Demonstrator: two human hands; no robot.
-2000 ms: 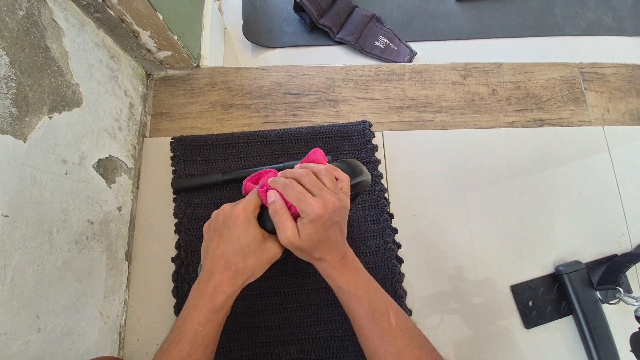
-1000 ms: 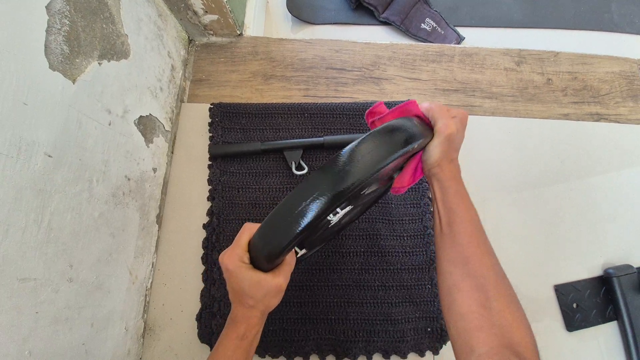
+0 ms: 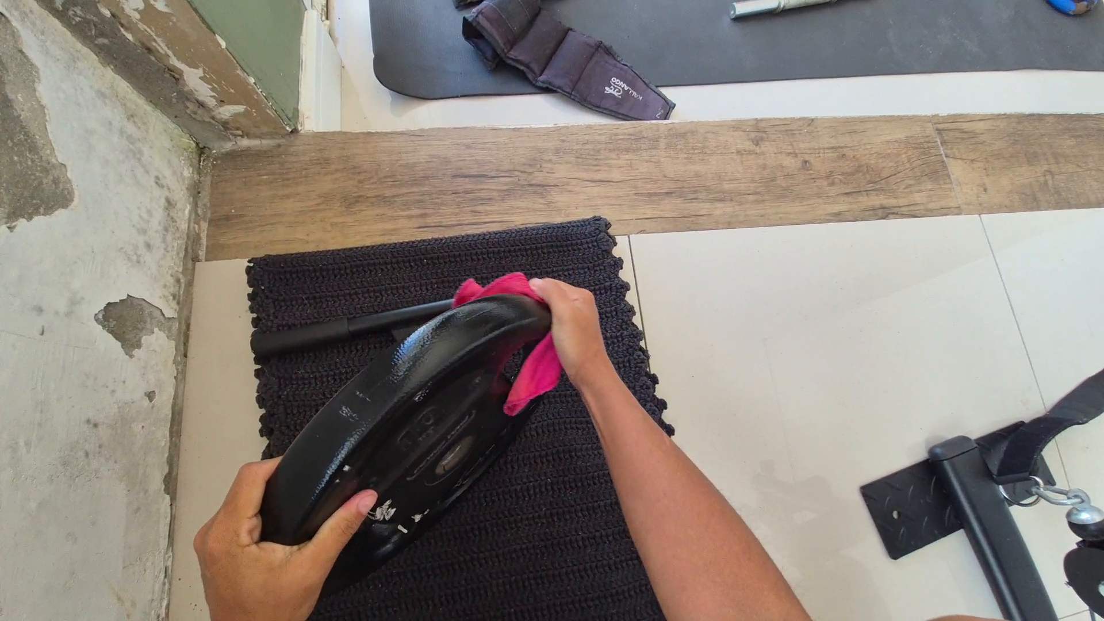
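A black weight plate point(image 3: 371, 414) with worn white marks is held tilted over a black crocheted mat point(image 3: 552, 535). My left hand point(image 3: 276, 535) grips its lower left rim, thumb on the face. At the upper right rim, my right hand point(image 3: 573, 332) presses a pink cloth point(image 3: 535, 375) against the plate; part of the cloth hangs over the face. Behind the plate, a black bar point(image 3: 345, 332) lies across the mat, its right part hidden.
A peeling wall point(image 3: 86, 362) runs along the left. Beyond the wood-look floor strip point(image 3: 586, 177) lies a dark exercise mat point(image 3: 776, 47) with a black padded weight cuff point(image 3: 578, 65) and a metal rod point(image 3: 776, 5). At the right stands a black metal frame point(image 3: 983, 526) with a chain point(image 3: 1061, 496).
Two seconds ago both hands were close together on the cloth; now they hold opposite ends of the plate. Since one second ago, more of the plate's marked face shows.
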